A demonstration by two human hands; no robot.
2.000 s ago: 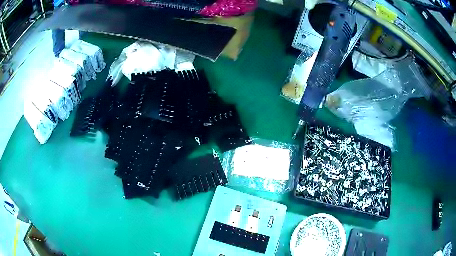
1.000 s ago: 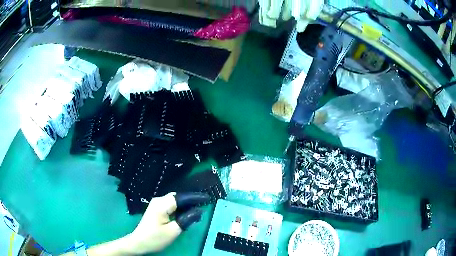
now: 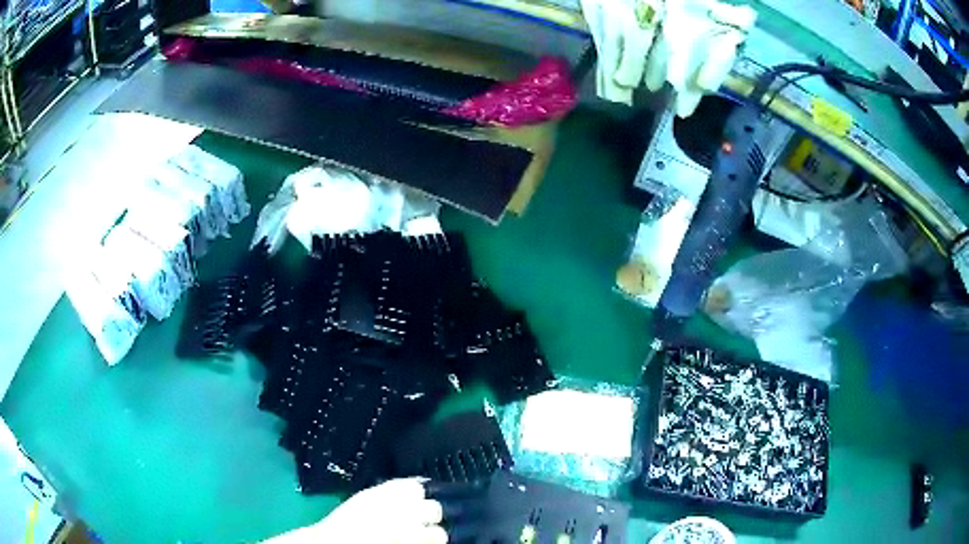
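My left hand [image 3: 388, 514], with black-covered fingertips, is at the bottom edge. Its fingertips meet the left side of a dark slotted plate [image 3: 561, 514]; whether they grip it is unclear, dark on dark. The plate lies where the pale fixture was seen, and its lower part is cut off. Small pale and metal bits show in its slots. A heap of black finned parts [image 3: 361, 372] lies just behind my left hand. My right hand is out of the picture.
Parts tray [image 3: 738, 430] and the cut-off dish of tiny parts [image 3: 693, 531] are at right. A clear bag with a pale pad [image 3: 577, 425] lies behind the plate. Electric screwdriver [image 3: 717, 213], plastic bag [image 3: 797, 287], white packs [image 3: 159, 250], open carton [image 3: 537, 165] and hanging gloves [image 3: 691, 48] are farther back.
My left hand came in from the lower left and moved right to the fixture. The dark slotted plate went from right of the dish to over the pale fixture. The view shifted.
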